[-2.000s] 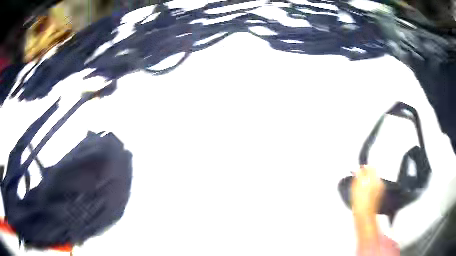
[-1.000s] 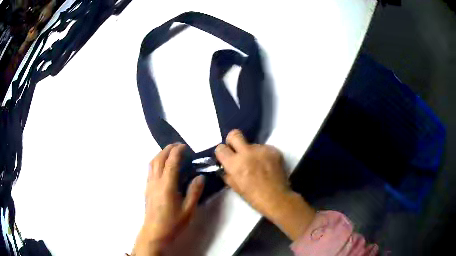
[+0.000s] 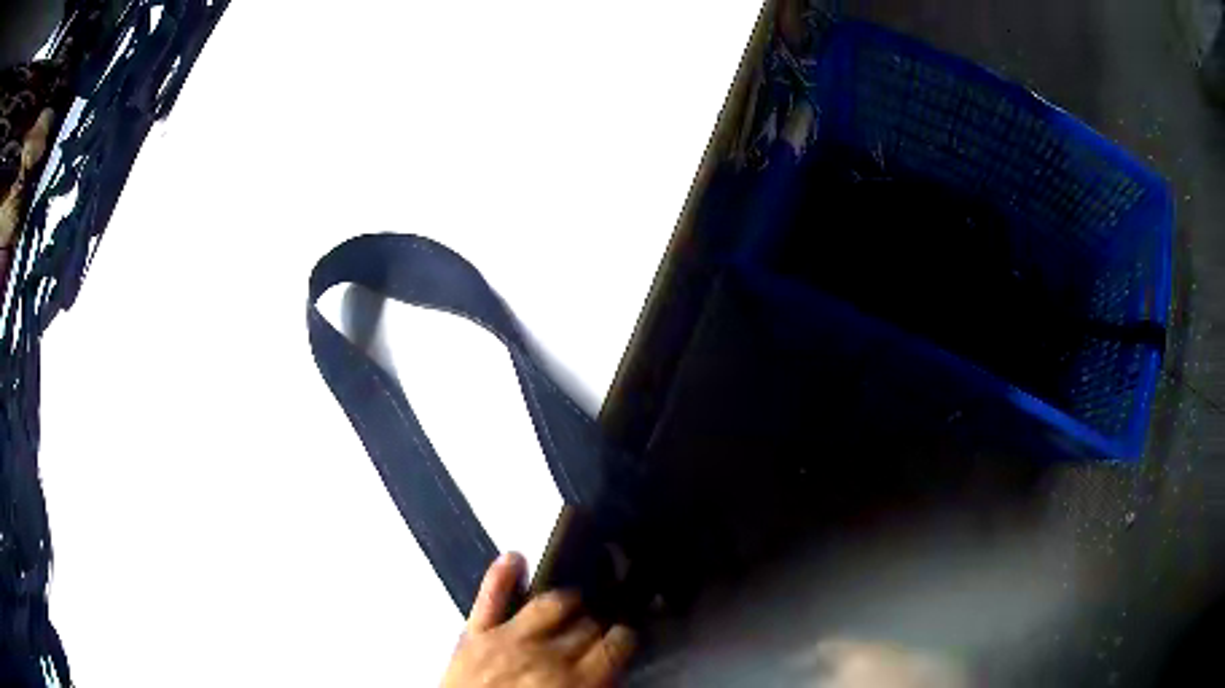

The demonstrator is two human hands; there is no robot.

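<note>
A dark navy fabric band (image 3: 400, 464) forms a loop on the white table (image 3: 202, 403); its right side runs over the table edge into shadow. My left hand (image 3: 535, 642) is at the bottom centre, by the table edge, with fingers closed on the lower part of the band. A pale blurred shape at the bottom edge, right of centre, looks like my right hand (image 3: 887, 667); it is cut off and its fingers cannot be made out.
A blue plastic crate (image 3: 1158, 269) stands right of the table, with dark contents hard to make out. A heap of dark strips (image 3: 114, 168) lies along the table's far left side. Part of another person's hand (image 3: 30, 148) shows at the upper left edge.
The view has swung right, showing more of the crate. The band has moved to the table's edge. My hands, close together one second ago, are now apart, the right one low and blurred.
</note>
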